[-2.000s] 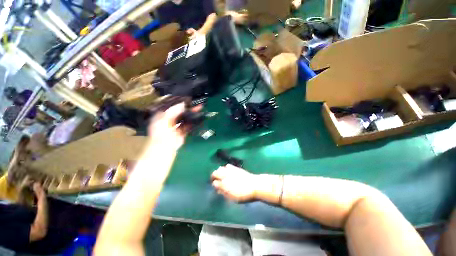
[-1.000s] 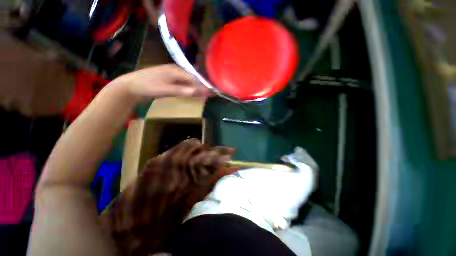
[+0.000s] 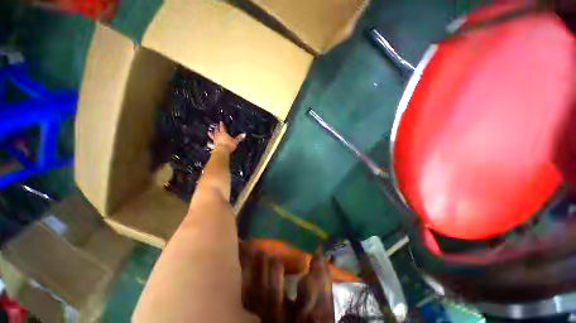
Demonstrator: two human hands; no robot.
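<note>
A large open carton (image 3: 218, 31) stands on the floor, left of the middle of the view. It holds a heap of black cables (image 3: 189, 101) with shiny parts. My left hand (image 3: 223, 137) is inside the carton over the cables, with its fingers spread and nothing seen held. The forearm comes up from the bottom of the view. Whether the fingertips touch the cables is hard to tell. My right hand is not in view.
A red round chair seat (image 3: 480, 126) with a chrome frame is at the right. Blue stool legs (image 3: 44, 126) are at the left. A flattened brown carton (image 3: 69, 252) lies at the lower left. Blurred brown hair-like strands and white cloth show at the bottom.
The view has swung from the bench to the floor, and the carton now appears larger. My left hand has moved from beside the red chair down into the carton.
</note>
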